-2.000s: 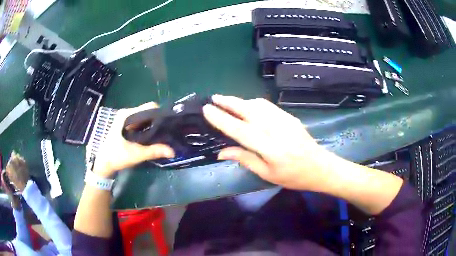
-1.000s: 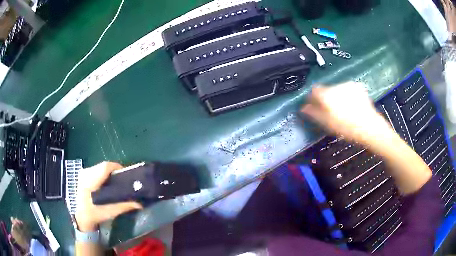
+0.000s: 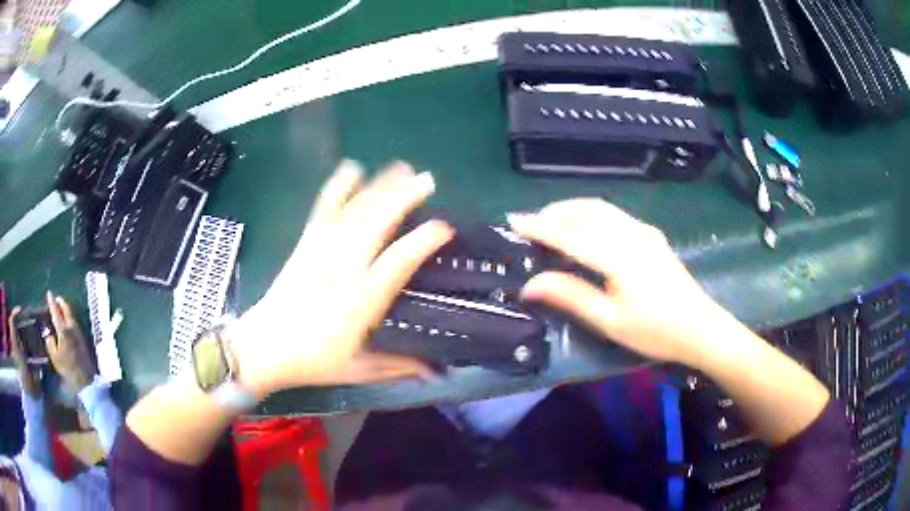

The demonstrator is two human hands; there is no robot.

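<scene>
Two black handheld devices lie one behind the other on the green bench in front of me, the rear one (image 3: pixel 484 267) and the front one (image 3: pixel 459 334), with pale rows of dots upward. My left hand (image 3: pixel 329 284) is over their left ends, fingers spread and slightly blurred; it hides those ends. My right hand (image 3: pixel 619 279) has thumb and fingers around the right end of the rear device. Two more black devices (image 3: pixel 599 118) stand at the back right. A blue USB stick (image 3: pixel 783 150) and a thin white stick (image 3: pixel 755 172) lie to their right.
Black devices (image 3: pixel 150 205) lean together at the left beside label sheets (image 3: pixel 205 284). A white cable (image 3: pixel 229 70) curves behind. Another person's hands (image 3: pixel 60 344) hold a device at far left. A crate of devices (image 3: pixel 858 389) is at the right, a red stool (image 3: pixel 284 459) below.
The view has swung back left. The back group has gone from three devices to two. My right hand has come from beside the crate to the devices. My left hand has opened from its grip.
</scene>
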